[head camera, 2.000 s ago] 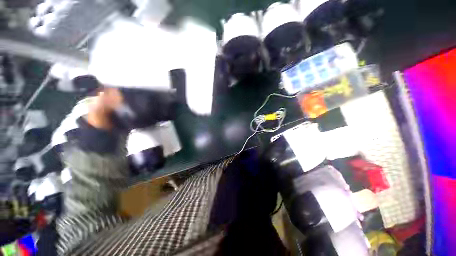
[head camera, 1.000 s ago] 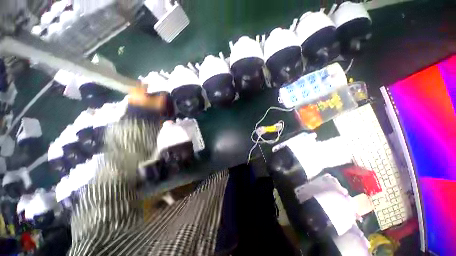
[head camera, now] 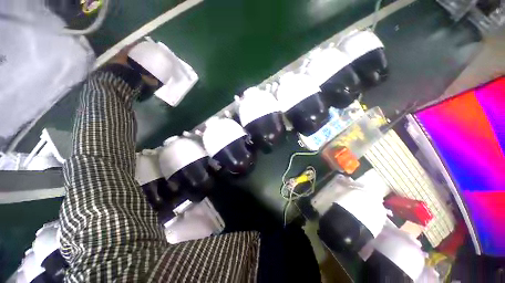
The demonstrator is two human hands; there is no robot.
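Note:
My left hand (head camera: 123, 59), at the end of a checked sleeve in the upper left, is around the black ball end of a white-and-black dome camera (head camera: 155, 59). The sleeve partly hides the hand. The camera lies tilted, its white bracket pointing away to the lower right. My right hand is not in view. A diagonal row of similar dome cameras (head camera: 224, 138) stands on the green bench, white hoods up and black balls toward me.
Two more dome cameras (head camera: 354, 213) are at the lower right. Near them are a coiled cable (head camera: 299, 179), a clear parts box (head camera: 362, 132), orange pieces (head camera: 343, 159), a keyboard (head camera: 407, 182), a red packet (head camera: 410, 209) and a monitor (head camera: 470, 160). White plastic (head camera: 39, 66) is at the upper left.
My left arm has reached farther out past the camera row, and the hand is now around a camera at the upper left. The whole view has shifted and turned.

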